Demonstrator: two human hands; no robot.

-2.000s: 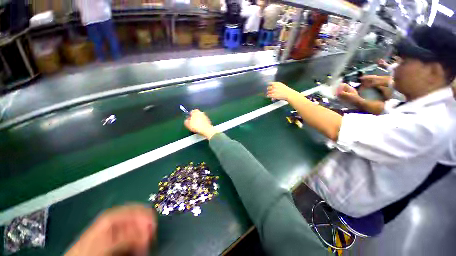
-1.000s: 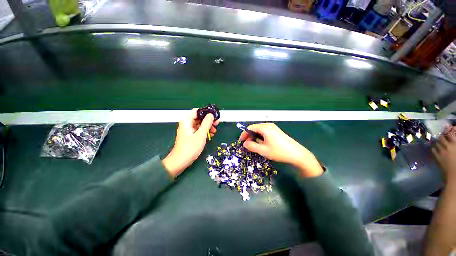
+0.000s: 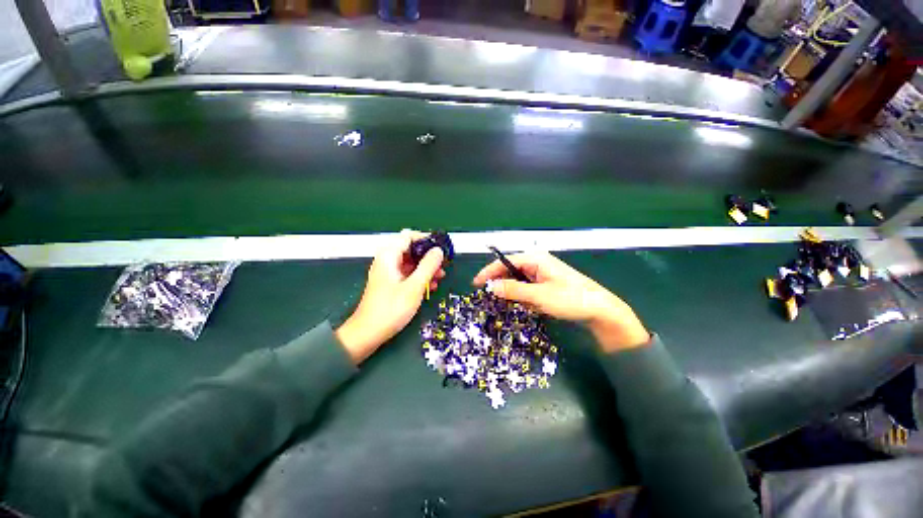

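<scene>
My left hand (image 3: 393, 293) holds a black unit (image 3: 433, 246) between thumb and fingers, just in front of the white rail. A small yellow tab sticks out below it. My right hand (image 3: 552, 291) holds a thin dark pen-like tool (image 3: 508, 264), its dark end pointing up and left, at the top edge of the pile. A small pale piece shows at my right fingertips; I cannot tell if it is gripped. The pile of small cross-shaped parts (image 3: 491, 344), white, dark and yellow, lies on the green bench below both hands.
A clear bag of small parts (image 3: 170, 295) lies at left. The white rail (image 3: 304, 246) runs across, with the green belt (image 3: 304, 192) beyond carrying small pieces and black units. A heap of black units (image 3: 822, 265) lies at right beside a dark flat pad (image 3: 855, 307). A blue-black box (image 3: 10, 278) is at far left.
Since one second ago, the tool in my right hand has turned, its bright end no longer pointing up. The neighbour's hand has left the heap. Units on the belt have shifted slightly left.
</scene>
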